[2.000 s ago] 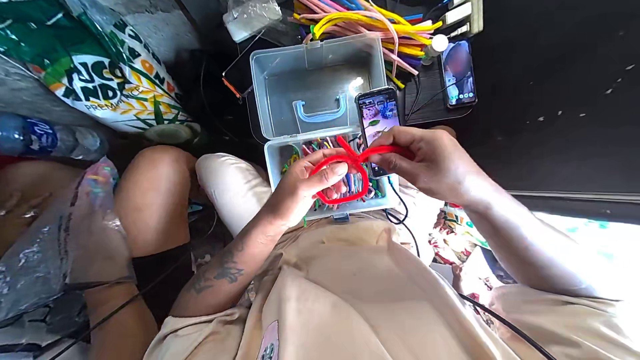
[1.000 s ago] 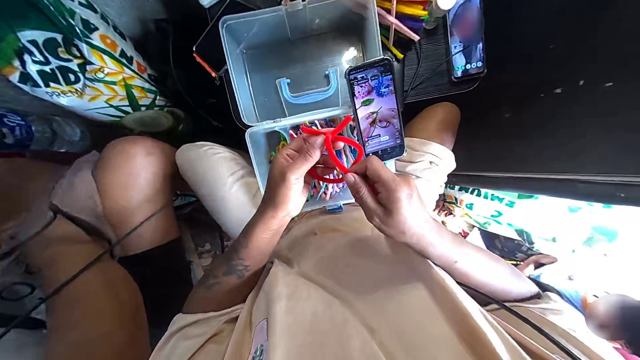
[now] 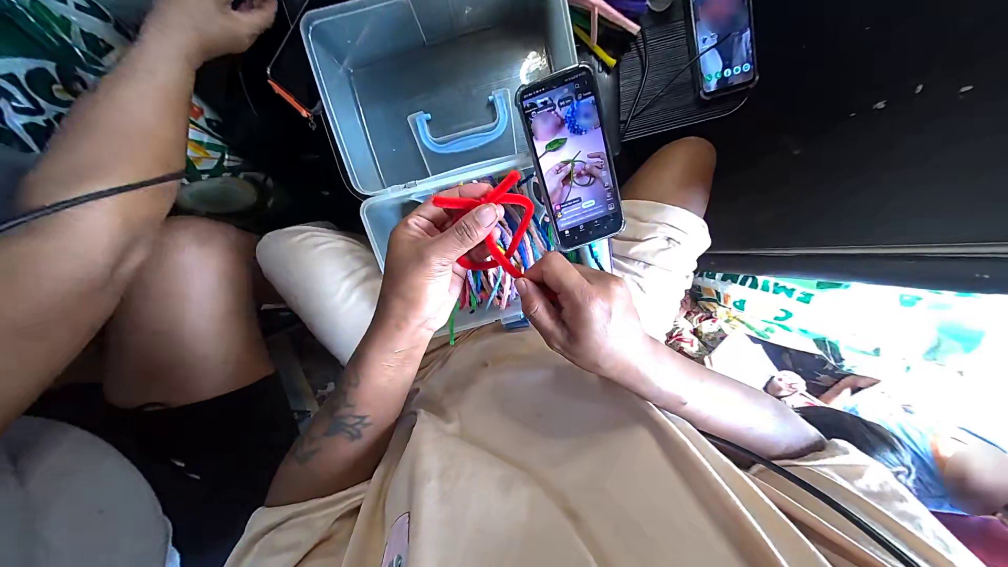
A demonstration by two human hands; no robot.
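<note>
A red pipe cleaner (image 3: 526, 206) is bent into crossing loops above the open plastic box on my lap. My left hand (image 3: 433, 252) pinches the crossing between thumb and fingers, with two ends sticking out past the thumb. The fingertips of my right hand (image 3: 583, 311) grip the lower part of the same red piece. Under my hands, the clear plastic box (image 3: 376, 228) holds many thin multicoloured strands. A smartphone (image 3: 572, 157) leans at the box's right side, its screen showing hands with a green loop.
The box's lid (image 3: 354, 102) with a blue handle (image 3: 465, 134) stands open beyond. Another phone (image 3: 723, 47) lies at the upper right. A second person's arm (image 3: 102, 181) reaches along the left, beside a printed sack (image 3: 47, 79). Another person is at the lower right. A black cable crosses my right side.
My right hand has moved from beside the red loops to below them, still pinching the piece. Another person's arm has come into view at the upper left.
</note>
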